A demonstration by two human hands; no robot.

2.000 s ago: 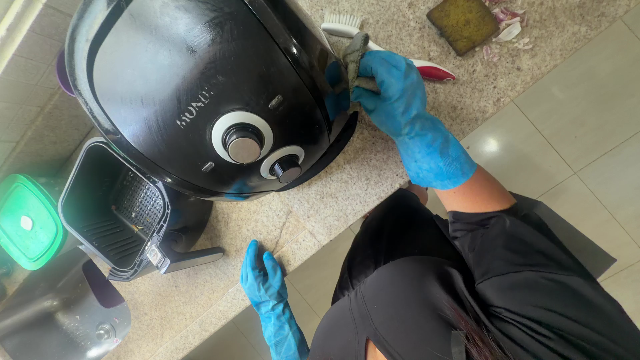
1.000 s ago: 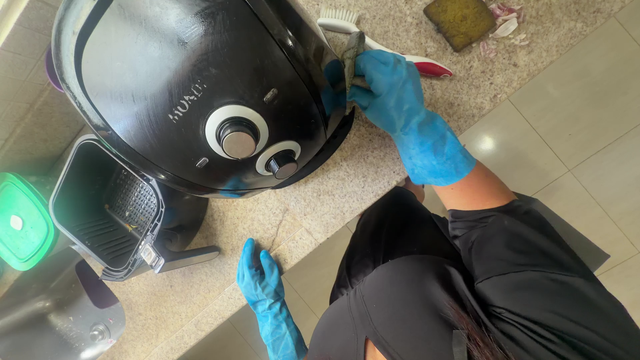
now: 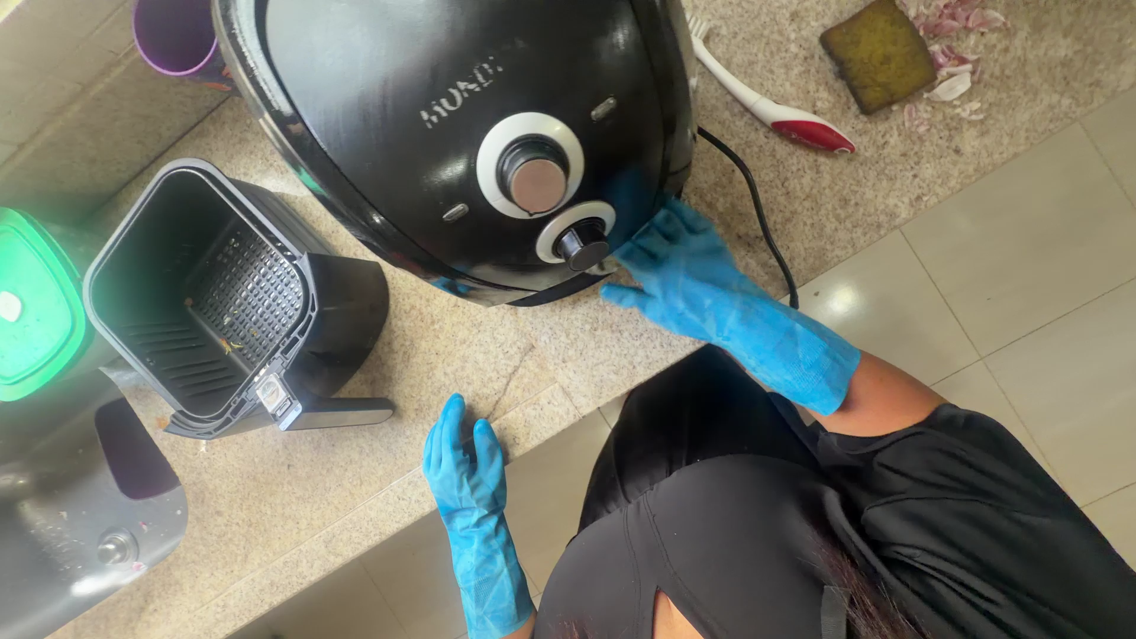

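Observation:
A black air fryer (image 3: 382,115) with two knobs stands on the granite countertop. My right hand (image 3: 679,271), in a blue rubber glove, is at the fryer's lower right front, beside the lower knob (image 3: 583,246). Its fingertips are partly hidden against the body, and a small bit of greyish cloth seems to show by them; whether it grips the cloth I cannot tell. My left hand (image 3: 466,461), gloved too, rests on the counter's edge with nothing in it, thumb apart. Left of the fryer sits its basket (image 3: 200,293), with food bits inside and its handle (image 3: 346,413) toward my left hand.
A white and red brush (image 3: 763,106), a worn sponge (image 3: 879,55) and pinkish peelings (image 3: 954,62) lie at the upper right. The fryer's black cord (image 3: 753,191) hangs over the counter edge. At left are a green lid (image 3: 35,302), a purple cup (image 3: 177,40) and a steel sink (image 3: 53,497).
My right hand has moved from the fryer's right side down to its lower front corner. The grey cloth it held there earlier is now mostly out of sight. My left hand stays at the counter edge.

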